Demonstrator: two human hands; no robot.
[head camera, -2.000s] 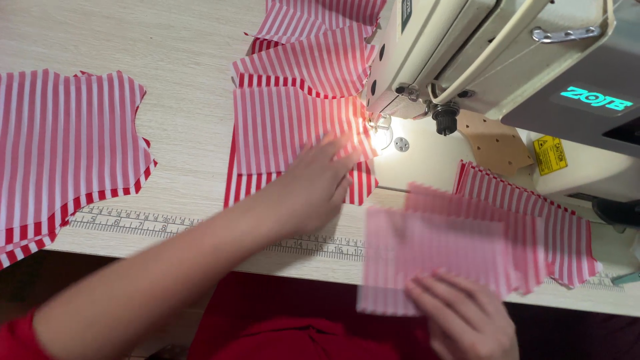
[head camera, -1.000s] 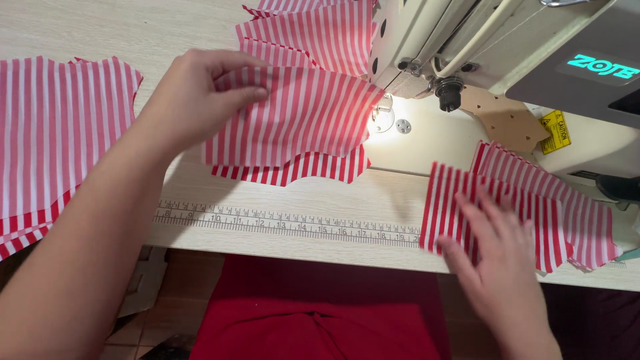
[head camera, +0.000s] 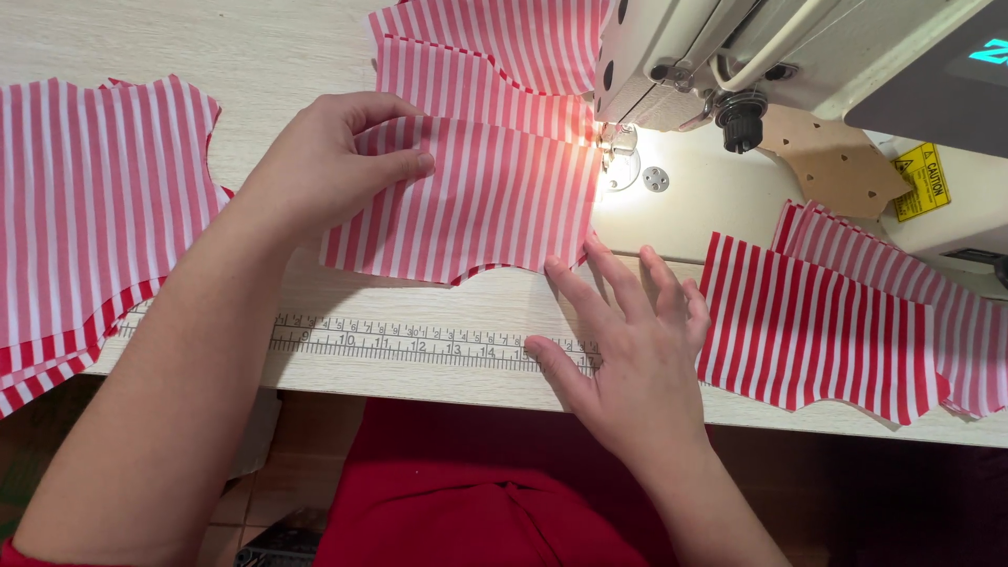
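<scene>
A striped pink-and-white fabric piece (head camera: 488, 197) lies beside the lit presser foot (head camera: 618, 142) of the sewing machine (head camera: 677, 63), with red-striped fabric showing under its lower edge. My left hand (head camera: 346, 157) grips its upper left part between thumb and fingers. Spread flat, my right hand (head camera: 630, 323) touches the lower right corner with its fingertips. Further striped pieces (head camera: 488, 39) continue behind, up to the foot. Right of my right hand rests a red-and-white striped piece (head camera: 819, 331), partly over a stack of pink-striped pieces (head camera: 969, 346).
At the far left lies a larger stack of striped pieces (head camera: 94, 213). A printed ruler scale (head camera: 441, 346) runs along the table's front edge. A brown perforated piece (head camera: 835, 157) and a yellow caution label (head camera: 921, 181) are at the machine's right.
My right hand has moved left from the red-striped piece at the right to the fabric by the foot. My left hand still holds the pink-striped fabric.
</scene>
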